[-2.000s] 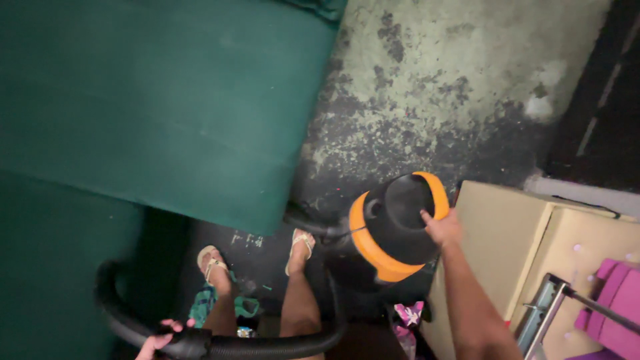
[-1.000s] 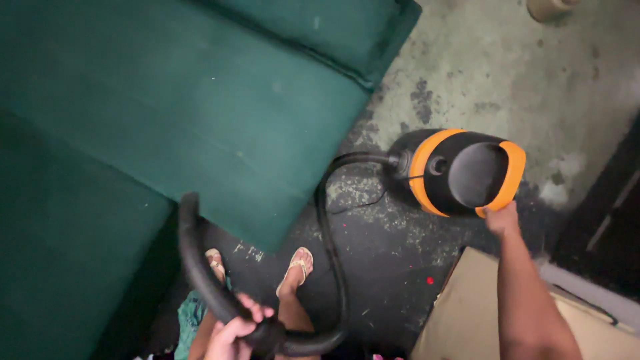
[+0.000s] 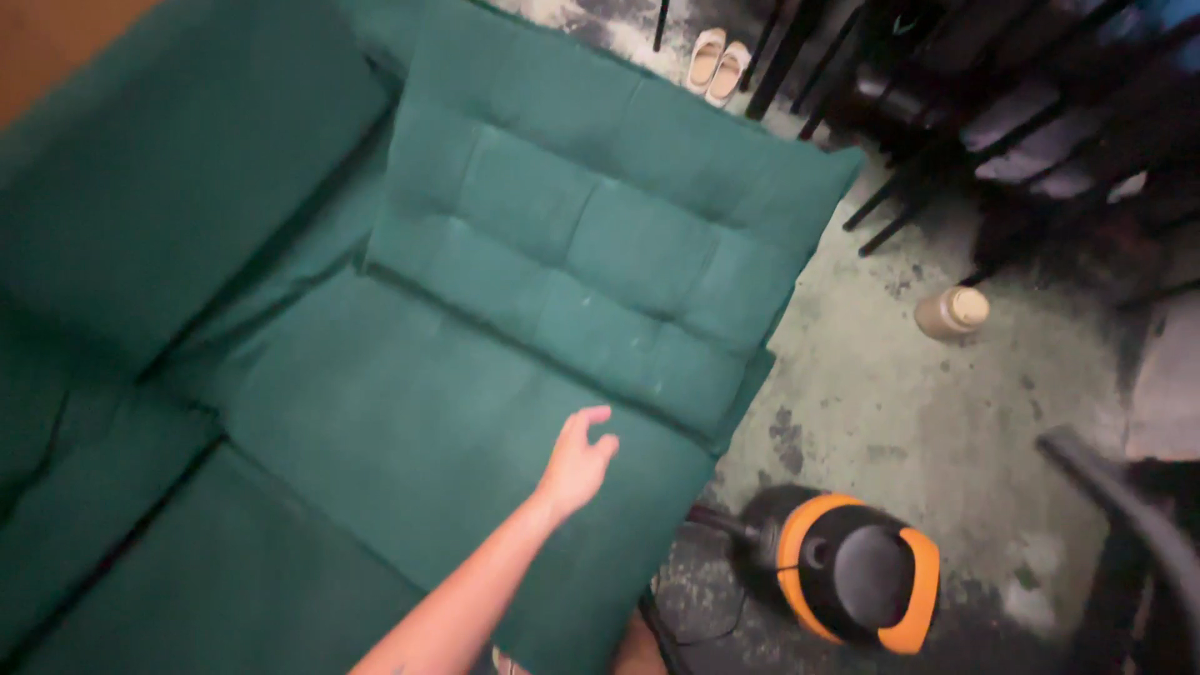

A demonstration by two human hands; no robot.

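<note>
My left hand [image 3: 578, 461] reaches over the green upholstered sofa [image 3: 450, 375], its fingers apart and nothing in them. Whether it touches the seat cushion I cannot tell. A black and orange canister vacuum cleaner [image 3: 848, 567] stands on the floor at the lower right, beside the sofa's edge, with its dark hose leading off on the left. My right hand is out of view. At the right edge a blurred black hose or tube [image 3: 1125, 497] rises into view; what holds it is hidden.
A beige bottle-like container [image 3: 952, 313] stands on the worn concrete floor [image 3: 862, 394]. Light-coloured shoes [image 3: 717, 67] lie beyond the sofa. Dark chairs with thin legs [image 3: 877, 211] crowd the upper right. A loose cable runs beside the vacuum cleaner.
My right hand has let go of the vacuum's orange handle and left the view. My left hand has let go of the hose and now extends over the sofa. The view has swung toward the sofa.
</note>
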